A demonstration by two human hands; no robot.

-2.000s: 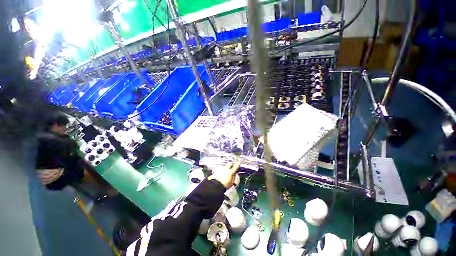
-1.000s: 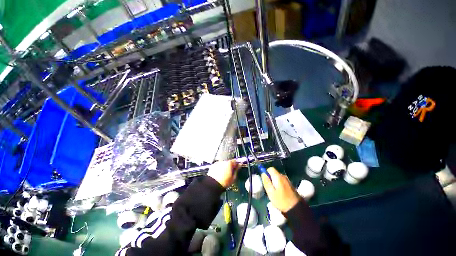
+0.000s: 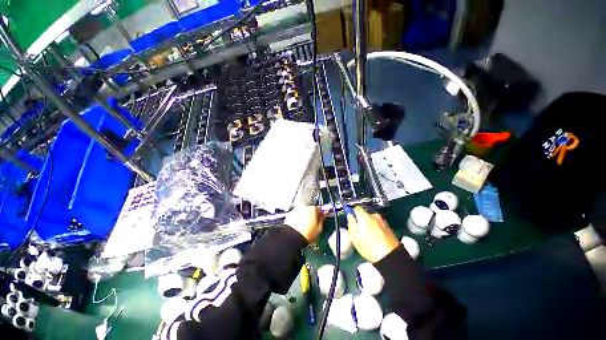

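My left hand is at the front rail of the metal roller rack, its fingers closed together at the rail; whatever it pinches is too small to tell. My right hand is just to the right, shut on a blue-handled tool, probably side cutters, whose tip points toward the rail near the left fingertips. The hands are a short gap apart. White dome camera housings stand on the green mat below the hands. A blue and yellow screwdriver lies among them.
A clear plastic bag and white foam pack lie on the rack, before a black parts tray. Blue bins stand left. A black cord hangs in front. A person in a black cap is at right.
Since the earliest frame my view has swung right and my right hand has come in with the blue-handled tool. Over the last second both hands have stayed at the rail, with small shifts.
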